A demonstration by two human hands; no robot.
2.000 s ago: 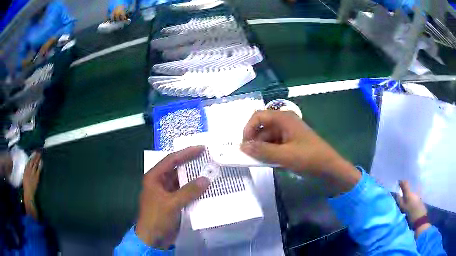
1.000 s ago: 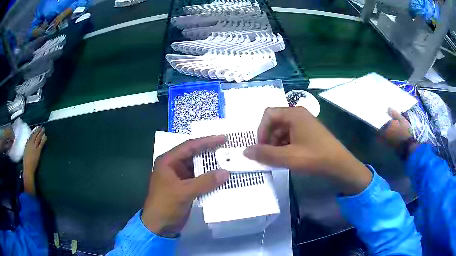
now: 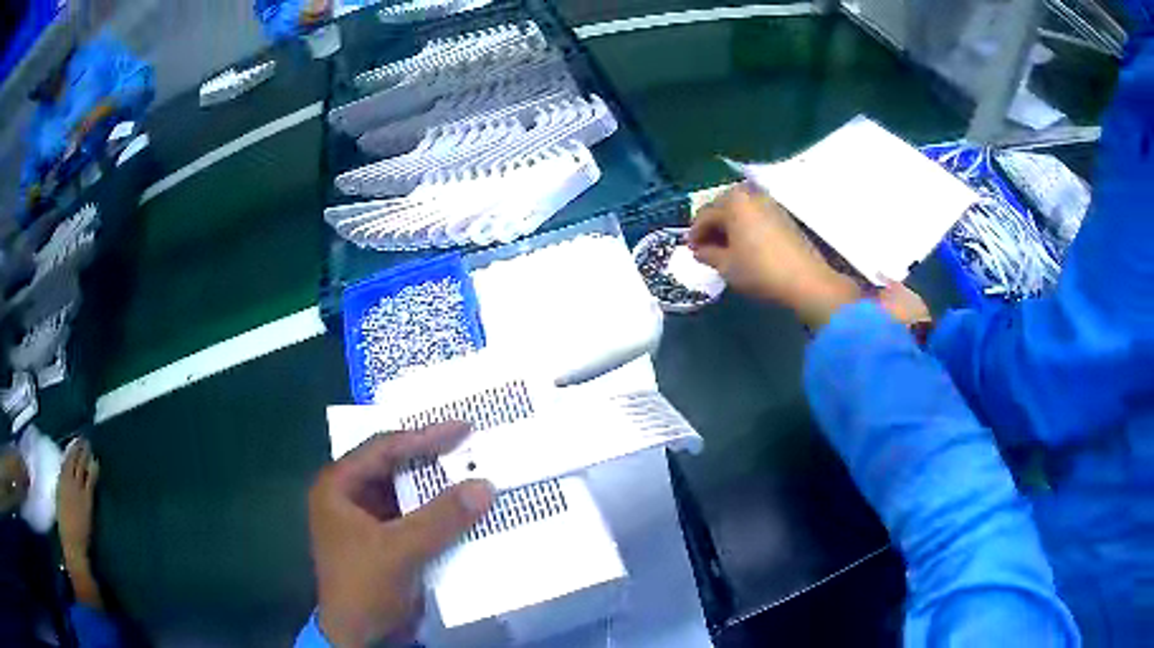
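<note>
My left hand (image 3: 386, 532) holds the white slotted panel (image 3: 525, 506) in front of me, with its thumb and fingers at the panel's left side. A white piece with a comb-like right end (image 3: 570, 443) lies across the panel; a small dark hole shows near my thumb. My right hand (image 3: 747, 253) is at the round white screw dish (image 3: 664, 289), fingertips over its right side. Dark bits show in the dish. Whether the fingers pinch a screw cannot be seen.
A blue bin of small fittings (image 3: 411, 323) stands beside a white box (image 3: 570, 304). Behind is a dark green tray (image 3: 633, 158) with white louvre strips (image 3: 475, 190). At right, another person's hand (image 3: 902, 306) holds a white sheet (image 3: 873, 196) near a blue bin (image 3: 981, 272). Other workers are at left.
My right hand has left the panel and moved up and right to the screw dish. My left hand stays on the panel. The view has shifted.
</note>
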